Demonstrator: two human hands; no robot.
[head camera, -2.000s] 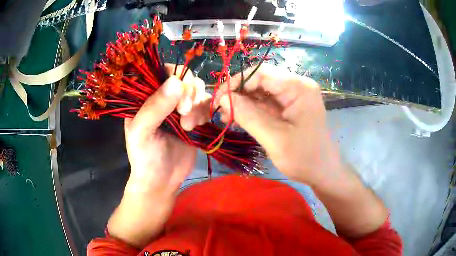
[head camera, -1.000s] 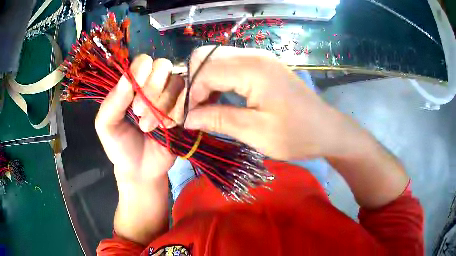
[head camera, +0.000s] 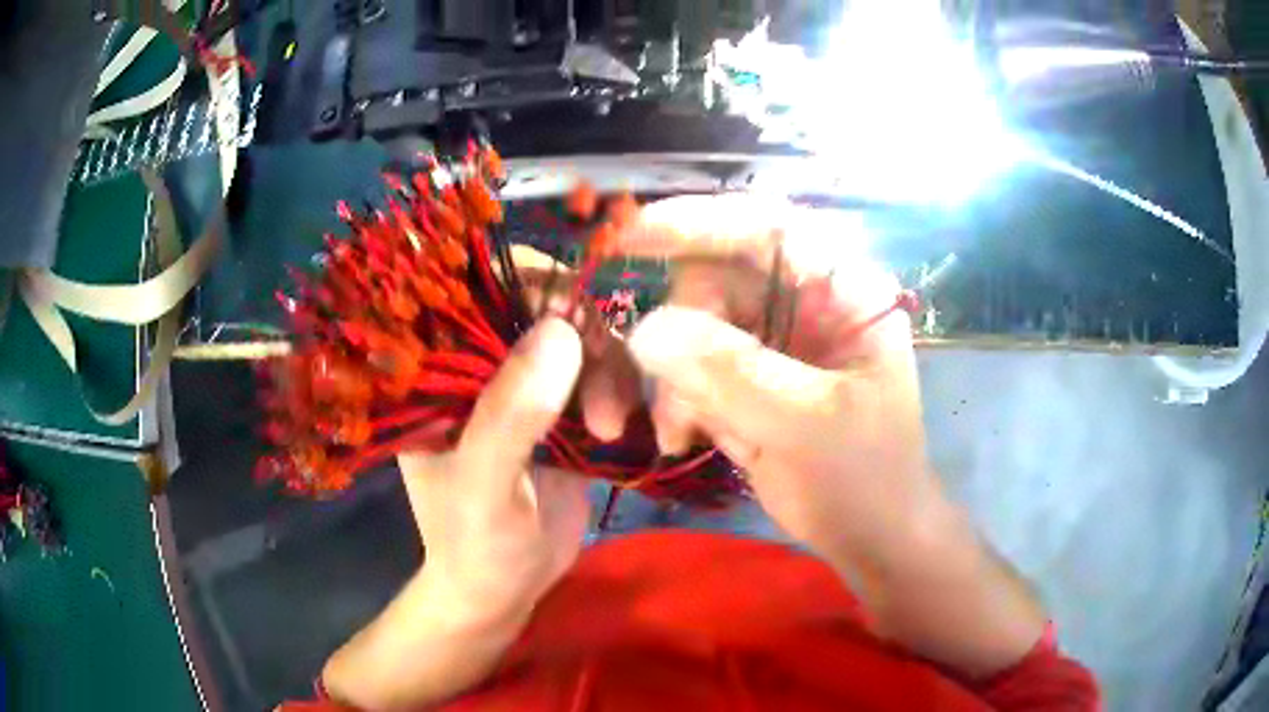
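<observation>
A thick bundle of red and black wire leads (head camera: 432, 341) fans out to the left, with orange-red wire seals at its ends. My left hand (head camera: 508, 431) is closed around the bundle near the centre. My right hand (head camera: 807, 376) is close beside it on the right, its thumb and fingers on a few loose leads; dark strands show across its fingers and a red one at its right side. Two blurred orange seals (head camera: 603, 212) stand up between the hands. The far end of the bundle is mostly hidden behind my right hand.
The dark crimping machine (head camera: 487, 70) stands ahead, with white glare at its right. Cream paper tape (head camera: 125, 296) and a silver carrier strip (head camera: 167, 132) hang at the left. A small dark-red bunch (head camera: 25, 512) lies on the left table. A pale curved strip is at the far right.
The view has shifted, showing more of the machine. The bundle sits farther right and its tail is now mostly hidden. My right hand has turned, its thumb now beside my left hand's fingers.
</observation>
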